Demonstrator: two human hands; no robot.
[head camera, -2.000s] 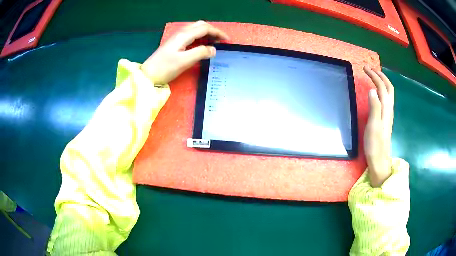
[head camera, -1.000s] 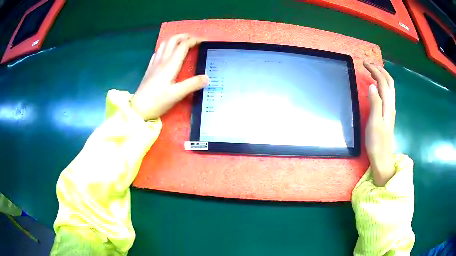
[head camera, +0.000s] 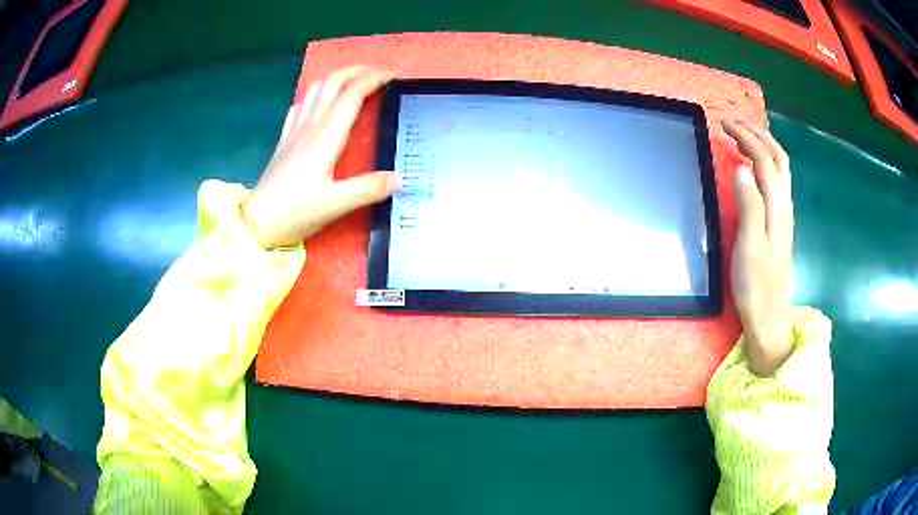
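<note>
A tablet (head camera: 549, 201) with a black border lies flat on an orange-red foam tray (head camera: 483, 362). Its screen shows a mostly white window with a left-hand list and one highlighted row; glare covers the lower middle. A barcode label (head camera: 381, 298) sits at its lower left corner. My left hand (head camera: 320, 161) is at the tablet's left edge, fingers apart, thumb tip at the list, fingertips near the upper left corner. My right hand (head camera: 762, 241) stands on edge beside the tablet's right side, holding nothing, fingers slightly curled and apart.
The tray lies on a glossy green surface (head camera: 121, 272). Another orange tray with a dark device (head camera: 58, 50) is at the upper left. More orange trays with dark devices are at the upper right (head camera: 805, 40). Blue fabric shows at the lower right corner (head camera: 894, 499).
My left hand has moved down and left, its thumb lower along the list. The highlighted row is lower and the window's content differs. The tablet's left side has shifted slightly left. My right hand has barely moved.
</note>
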